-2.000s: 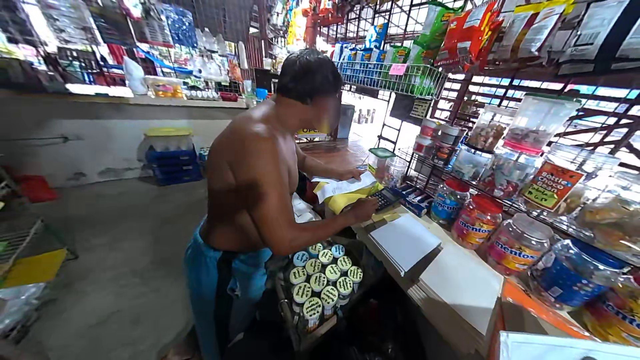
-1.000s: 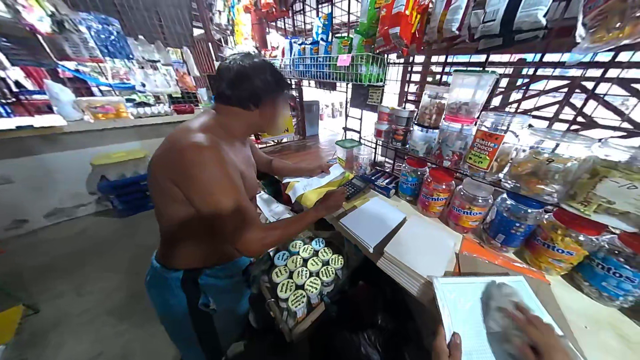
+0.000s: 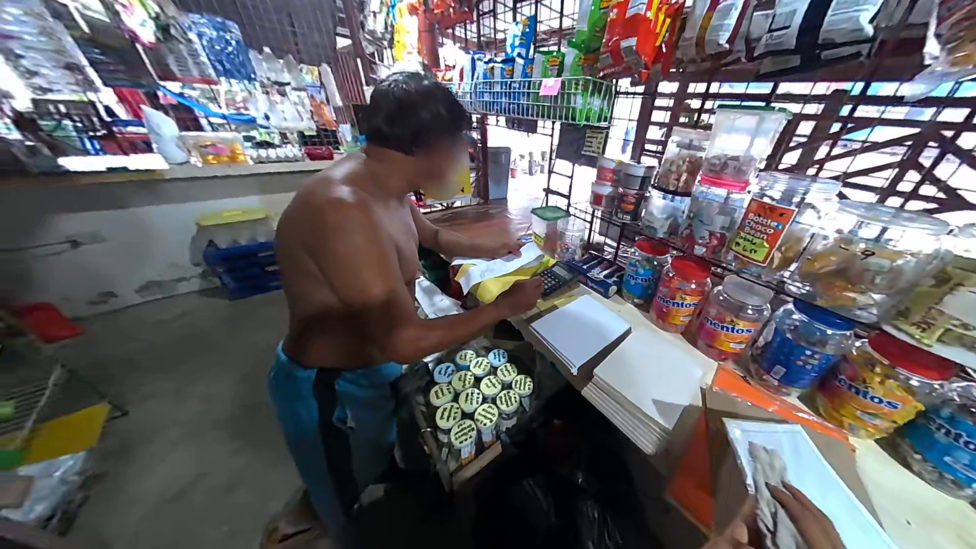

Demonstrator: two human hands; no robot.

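At the lower right, my right hand (image 3: 810, 515) presses a crumpled grey cloth (image 3: 768, 476) onto a white, plastic-looking sheet or packet (image 3: 820, 469). My left hand (image 3: 733, 534) shows only in part at the bottom edge, close to the cloth's lower end; whether it grips anything is unclear. The white packet lies on brown cardboard (image 3: 724, 427) with an orange plastic folder (image 3: 778, 400) beside it. To the left are a thick stack of white paper or folders (image 3: 656, 374) and a smaller white stack (image 3: 581, 328).
A person (image 3: 343, 252) leans over the counter at a calculator (image 3: 558, 279) and yellow and white papers (image 3: 503, 271). Below stands a crate of jars with written lids (image 3: 469, 404). Mentos jars (image 3: 728, 320) line the counter's right side, below a wire basket of snack packs (image 3: 534, 99).
The cloth, spread on the white packet a second ago, is now bunched narrower under my right hand. My left hand has moved from the packet's left edge toward the cloth.
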